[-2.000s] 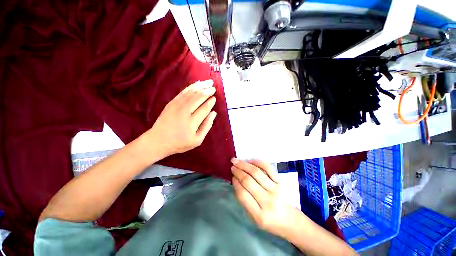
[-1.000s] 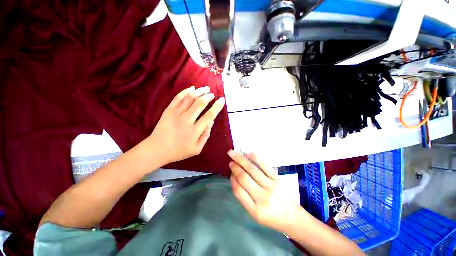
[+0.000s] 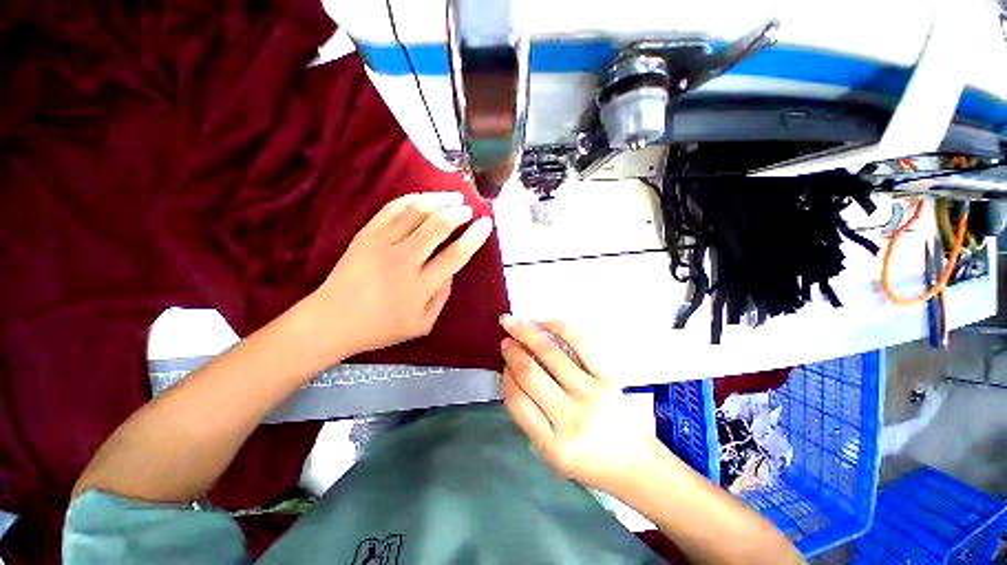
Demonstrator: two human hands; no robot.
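Observation:
A dark red garment piece [image 3: 331,188] lies under the sewing machine [image 3: 563,55] and spreads over the left of the table. Its straight right edge runs from the needle area toward me. My left hand [image 3: 403,270] lies flat on the cloth with its fingertips just below the needle area, fingers slightly apart. My right hand [image 3: 558,397] holds the cloth's near right corner between thumb and fingertips at the table's front edge. The presser foot is mostly hidden behind the machine's front part.
Black strips [image 3: 762,243] hang right of the needle. An orange cord [image 3: 889,270] loops at the table's right end. A ruler tape [image 3: 387,381] runs along the front edge. Blue baskets [image 3: 823,441] stand below right, one holding red cloth and scraps.
The cloth has moved up toward the needle, and its near edge now uncovers the ruler tape. My right hand has moved slightly up with the corner. The camera view has shifted a little.

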